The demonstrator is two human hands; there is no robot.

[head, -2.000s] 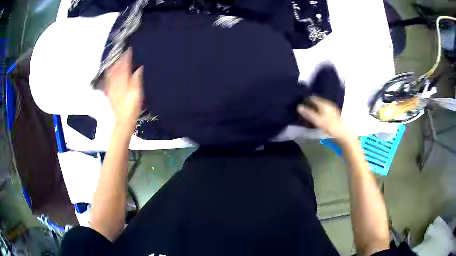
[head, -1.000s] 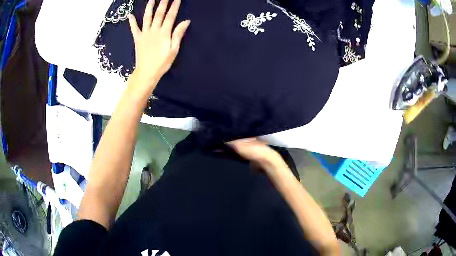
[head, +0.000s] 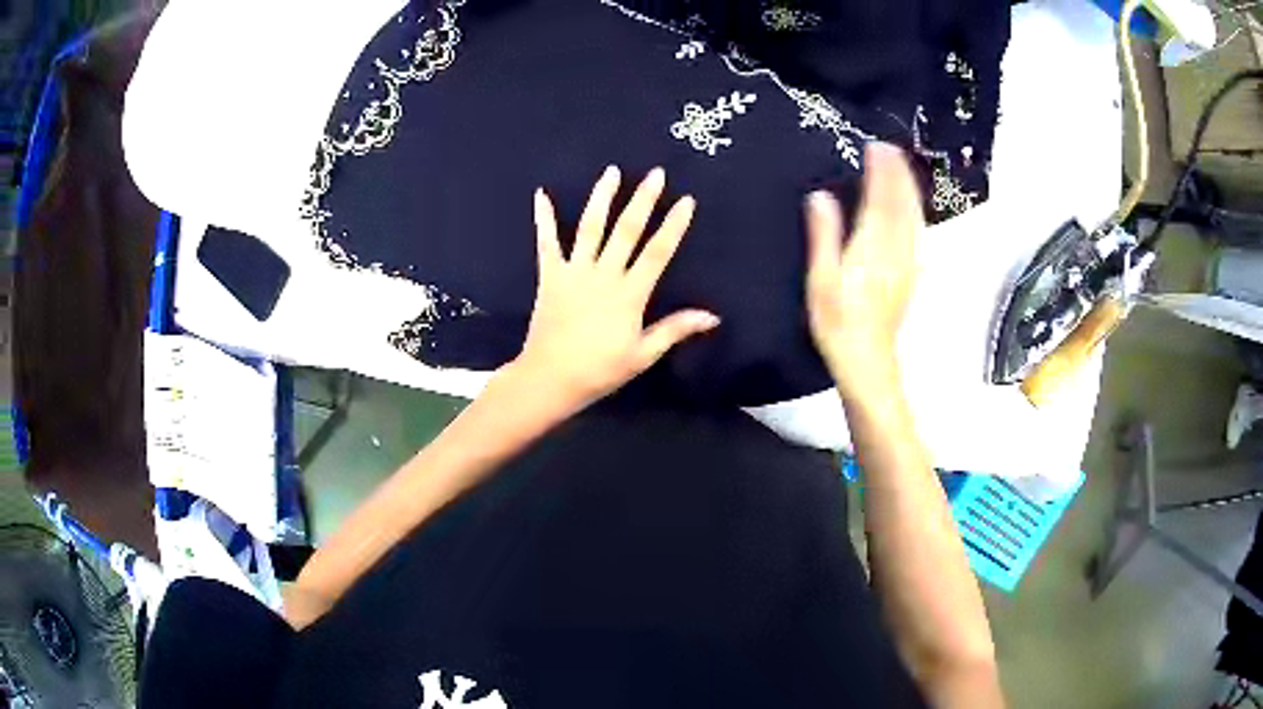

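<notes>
A dark garment [head: 471, 153] with pale flower embroidery lies spread on the white pressing board [head: 208, 83]. Its scalloped embroidered hem [head: 374, 118] curves along the left side. My left hand [head: 603, 298] rests on the middle of the cloth with its fingers spread, holding nothing. My right hand [head: 869, 263] is over the right part of the garment, fingers pointing away from me and thumb apart, slightly blurred, holding nothing. The garment's near edge lies close against my black shirt.
A steam iron [head: 1046, 312] with a yellow-tan handle stands at the board's right end, its hose running up and right. A blue basket [head: 1008, 524] is below right. A small dark patch [head: 244, 270] is at left, near brown cloth [head: 90, 277] on a blue frame. A fan [head: 56, 630] is lower left.
My left hand has moved from the upper left of the cloth to its middle. My right hand has moved from the near edge up and right onto the garment, and the near edge looks less bunched.
</notes>
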